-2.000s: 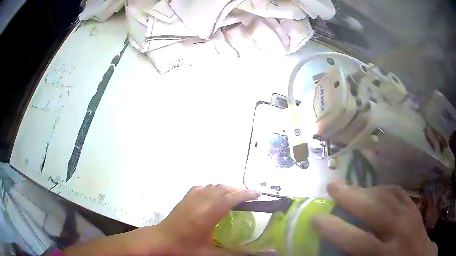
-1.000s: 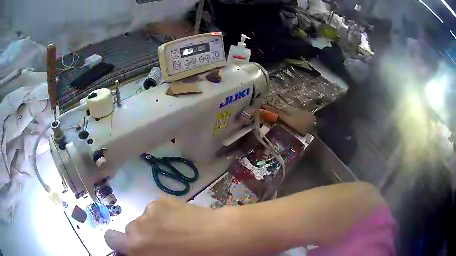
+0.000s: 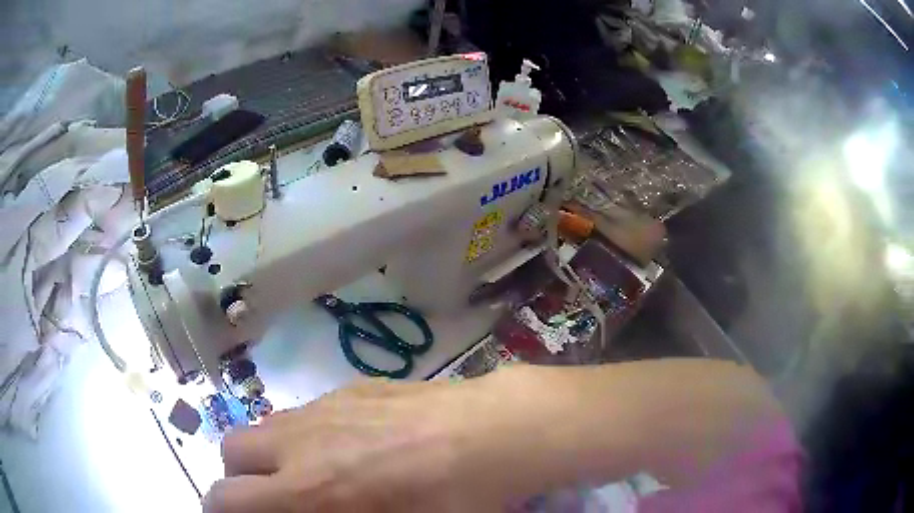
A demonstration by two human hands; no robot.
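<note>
My right hand [image 3: 311, 451] is at the bottom, in front of the needle area, palm down and cut off by the lower edge. Whether it holds anything is hidden. My left hand is out of the picture. The cream sewing machine [image 3: 331, 235] stands behind my hand. Its needle area [image 3: 225, 411] is brightly lit, beside the lamp's dark square tip [image 3: 184, 416]. Dark green-handled scissors [image 3: 386, 339] lie on the table under the machine arm, beyond my wrist.
A control panel [image 3: 426, 102] sits on the machine, with a white pump bottle [image 3: 518, 92] beside it. White garment pieces [image 3: 45, 235] are heaped at the left. Small items and a patterned dark red surface [image 3: 576, 311] lie at the right. A wooden-handled tool [image 3: 136, 135] stands upright on the machine head.
The view has swung right, bringing the whole machine in. The yellow-green bottle and my left hand have gone out of view. My right hand was at the bottle and now shows near the needle area.
</note>
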